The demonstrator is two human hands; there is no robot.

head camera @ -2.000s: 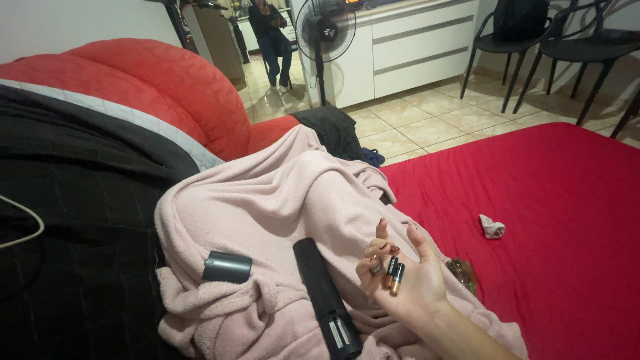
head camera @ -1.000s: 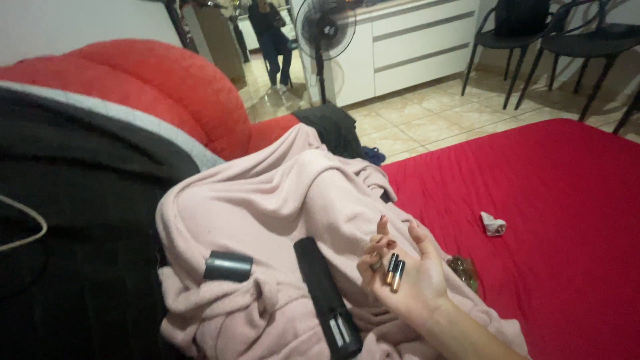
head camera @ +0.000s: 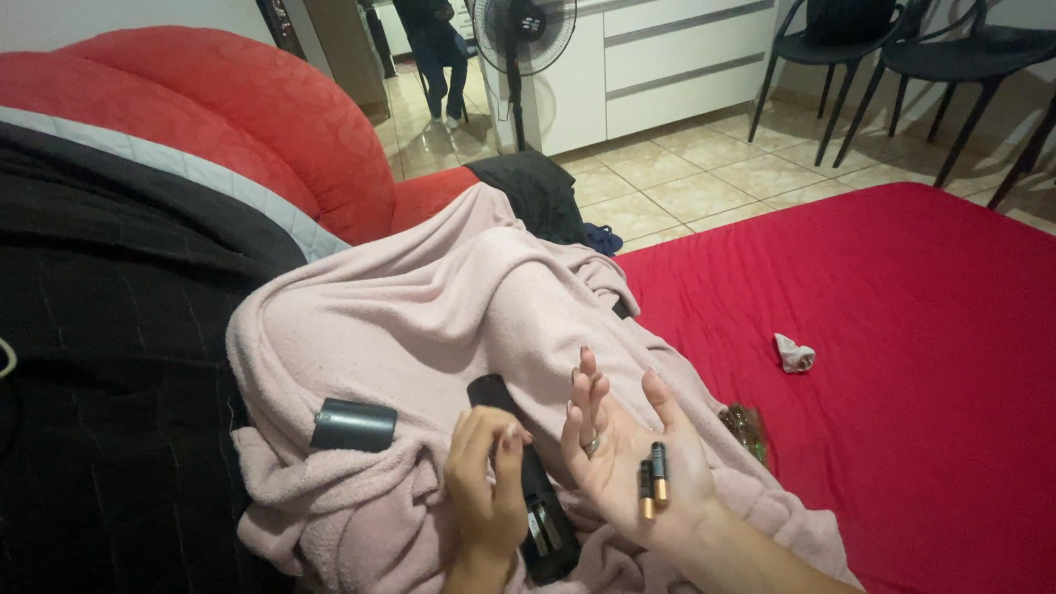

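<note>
On the palm of my right hand [head camera: 635, 462], which is turned up with its fingers partly curled, lie two small cylindrical batteries [head camera: 652, 481], black with copper-coloured ends. My left hand [head camera: 488, 470], fingers bent, is over the side of a black remote control [head camera: 540, 503]; I cannot tell whether it touches it or holds anything. The remote lies on a pink blanket [head camera: 396, 305], and its battery compartment is uncovered, with metal contacts showing near the lower end. A dark battery cover [head camera: 355, 425] rests on the blanket to the left.
A red sheet [head camera: 891, 330] spreads to the right, with a crumpled white cloth [head camera: 794, 353] on it. A red cushion [head camera: 247, 107] stands at upper left. Behind are a fan [head camera: 524, 29], white drawers [head camera: 685, 58], black chairs [head camera: 841, 49] and a person [head camera: 433, 58].
My left hand has come into view over the remote control, where earlier frames show only my right hand. The batteries stay on my right palm.
</note>
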